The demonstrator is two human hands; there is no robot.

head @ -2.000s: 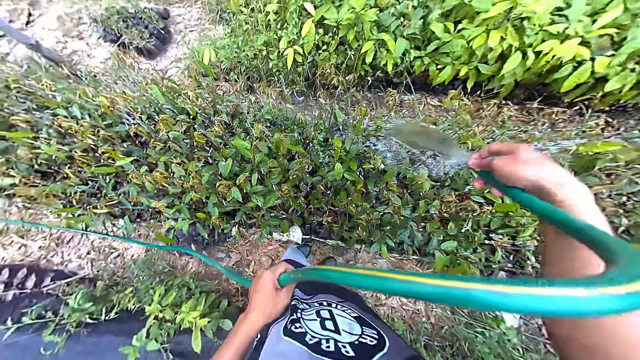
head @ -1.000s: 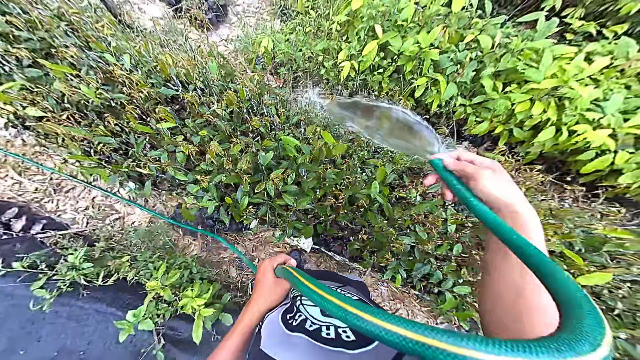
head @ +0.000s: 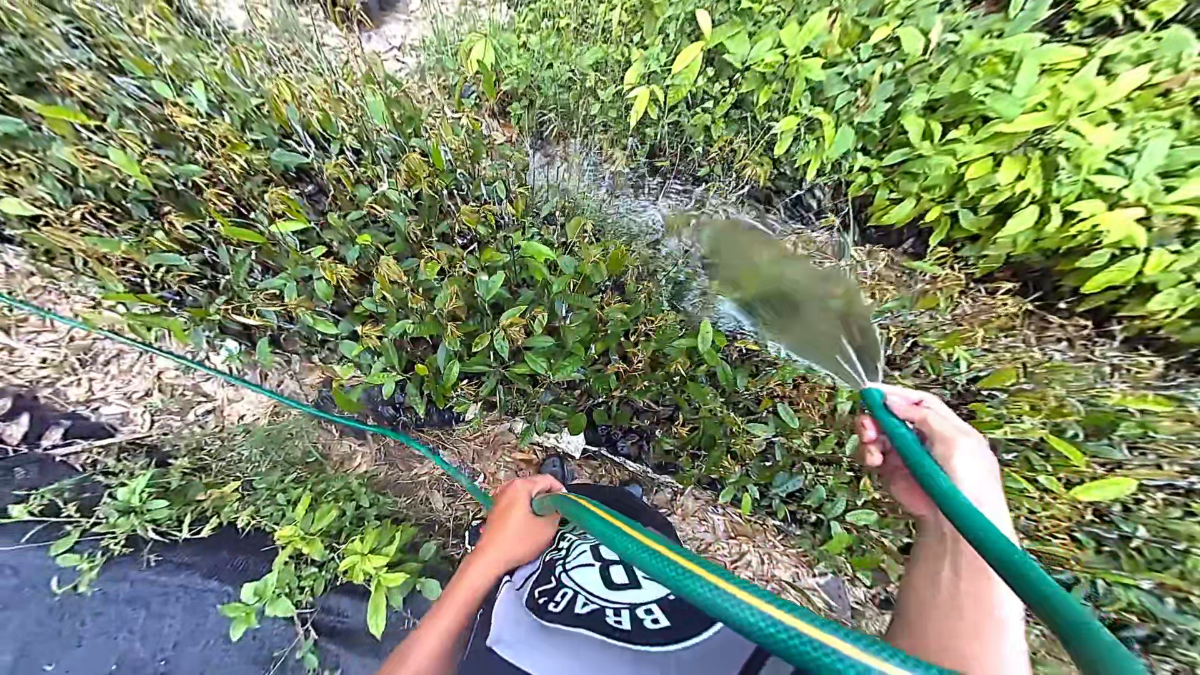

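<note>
My right hand [head: 928, 441] grips the end of a green garden hose [head: 731, 591] with a yellow stripe, at the right of the view. From the hose mouth a fan-shaped spray of water [head: 787, 291] shoots up and to the left over a bed of low leafy plants [head: 525, 309]. My left hand [head: 517, 521] is closed around the same hose in front of my body, at the lower middle. Between the two hands the hose makes a wide loop that passes out of the frame at the lower right.
Beyond the hose mouth grow brighter green plants [head: 1031, 141]. The thin far run of hose crosses dry leaf litter [head: 122, 375] at the left. Black ground sheeting [head: 141, 600] lies at the lower left, with weeds [head: 375, 562] along its edge.
Both hands keep hold of the hose. The spray, near the right hand over the bed, has changed shape and direction. The view has turned somewhat since two seconds ago.
</note>
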